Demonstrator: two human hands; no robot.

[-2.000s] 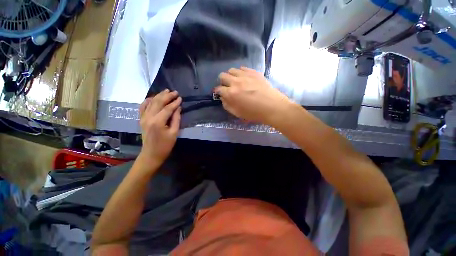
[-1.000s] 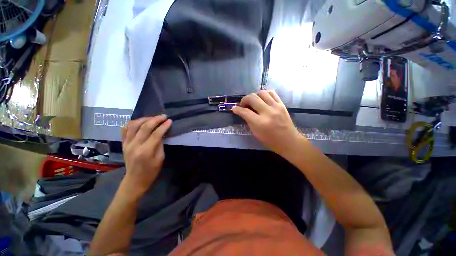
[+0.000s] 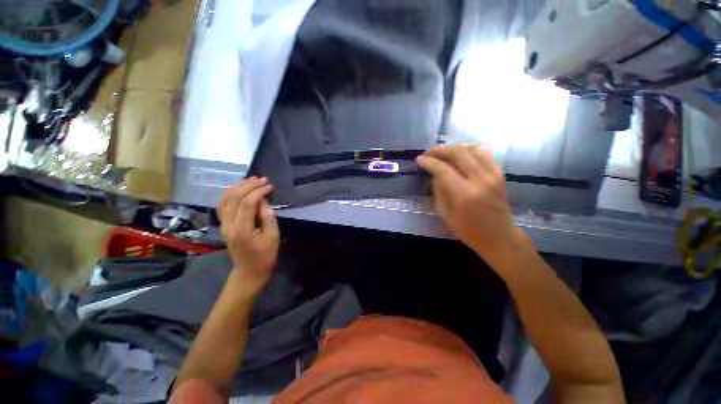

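Observation:
A dark grey garment panel (image 3: 371, 87) lies on the machine table. Two narrow black straps run across its lower part, nearly parallel. The upper strap (image 3: 324, 158) bears a small buckle (image 3: 368, 155); the lower strap (image 3: 316, 176) bears a shiny buckle (image 3: 384, 166) glinting purple. My right hand (image 3: 466, 185) pinches the strap at its fingertips, right of the buckles; which of the two straps it holds is hard to tell. My left hand (image 3: 249, 221) rests with curled fingertips on the panel's lower left corner, left of the strap ends.
The white sewing machine head (image 3: 609, 47) is at upper right, with a smartphone (image 3: 661, 150) and yellow-handled scissors (image 3: 700, 241) near it. Cardboard (image 3: 150, 102) and a blue fan (image 3: 59, 43) are at left. A red basket (image 3: 130, 245) and grey garments (image 3: 205, 304) are below the table.
My right hand has gone from covering a buckle to the straps right of both buckles, which now show. My left hand has moved down to the panel's corner. The view has shifted.

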